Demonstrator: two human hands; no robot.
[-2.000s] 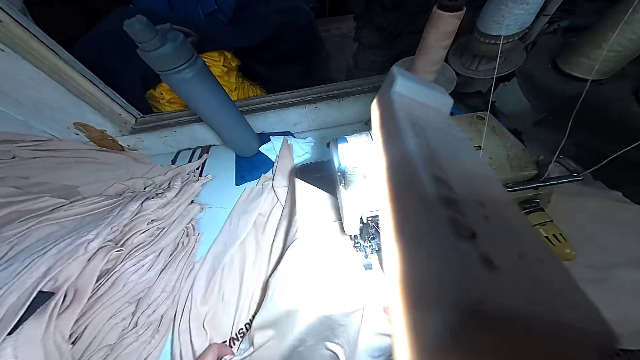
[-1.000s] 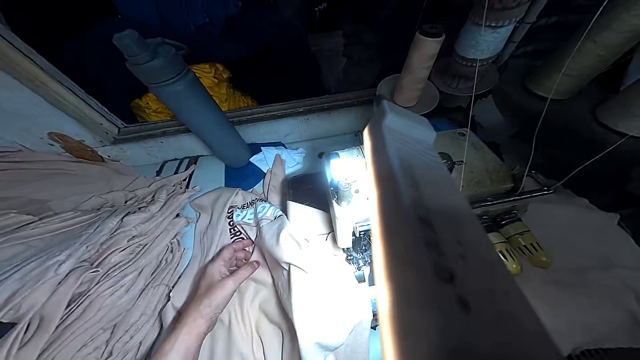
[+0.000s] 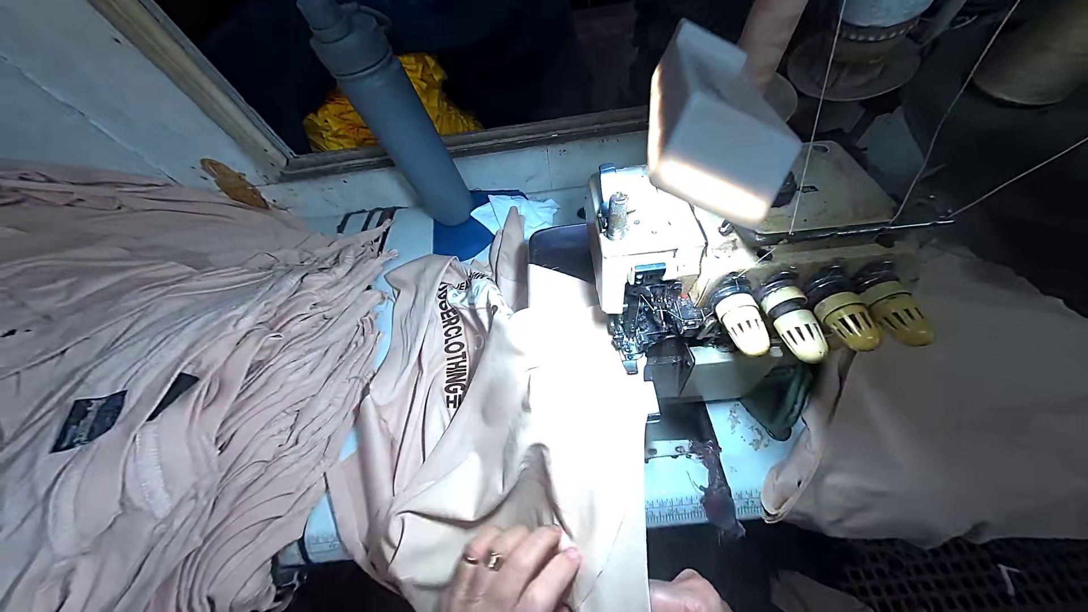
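A pale beige printed garment [image 3: 510, 408] lies on the bed of an overlock sewing machine [image 3: 650, 246], its right edge beside the presser foot area. My left hand [image 3: 514, 569], with a ring on one finger, presses on the cloth near the front edge, with a fold under the fingers. Low in the view, my right hand [image 3: 688, 592] is at the garment's lower right edge, mostly cut off by the frame; its grip does not show. Bright lamp light washes out the middle of the cloth.
A heap of beige garments [image 3: 255, 340] covers the left side. A grey tube [image 3: 399, 119] slants at the back. Several tension knobs [image 3: 795, 319] line the machine front; a white lamp [image 3: 718, 127] hangs above. More beige cloth [image 3: 960, 425] lies right.
My left hand has moved from beside the print toward the front edge. My right hand has come into view. The view has shifted, and the lamp covers less of the machine.
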